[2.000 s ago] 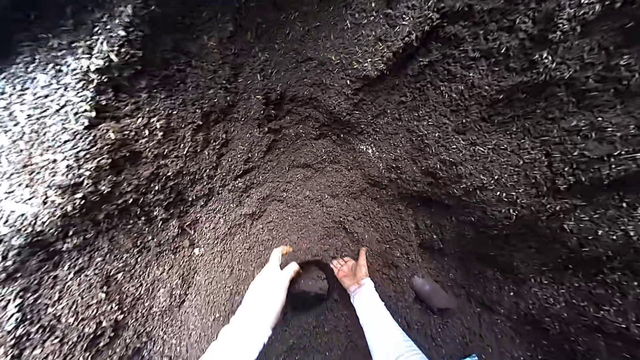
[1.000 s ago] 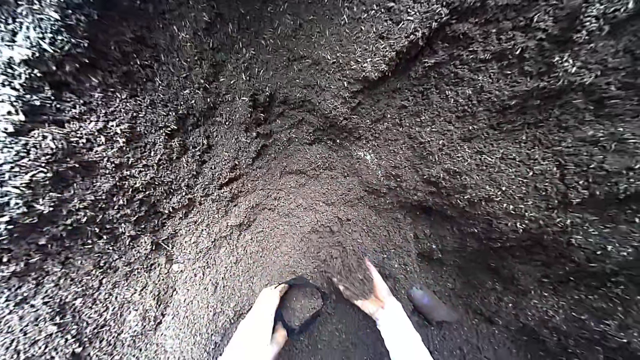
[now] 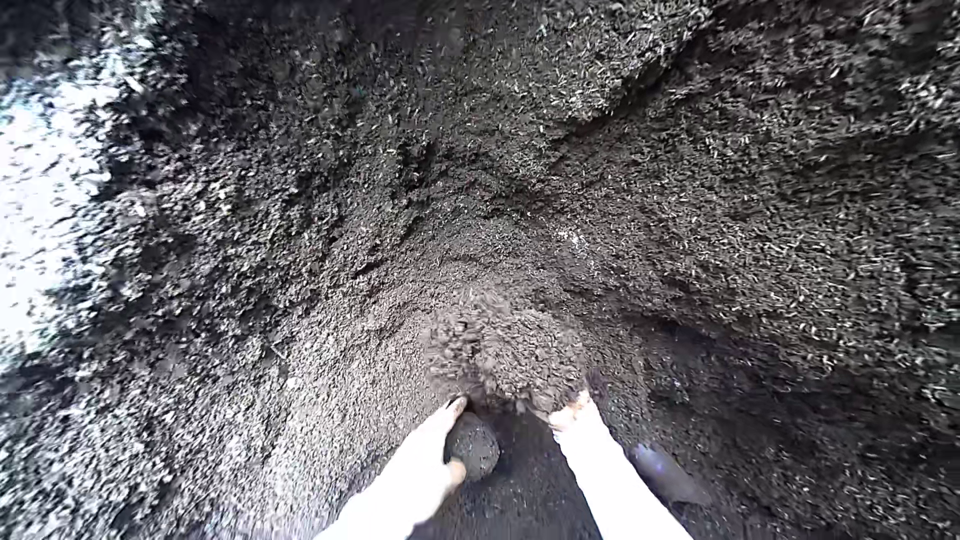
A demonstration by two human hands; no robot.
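Note:
My left hand (image 3: 448,442) grips a small dark round pot (image 3: 474,447) by its rim and side. Dark growing mix fills what shows of the pot. To the right, my right hand (image 3: 574,412) is at the near edge of a heap of loose brown mix (image 3: 517,349), palm toward the pot. Crumbs of the mix blur in front of both hands. The right fingers are partly hidden by the mix, so whether they hold any is unclear.
A high, rough bank of the same mix (image 3: 480,172) rises in front and on both sides. A greyish rounded object (image 3: 667,474) lies right of my right forearm. Bright light falls at the far left.
The pot has tilted and my left hand is now turned around its side. My right hand has moved to the loose mix, which is now heaped and scattering before the hands.

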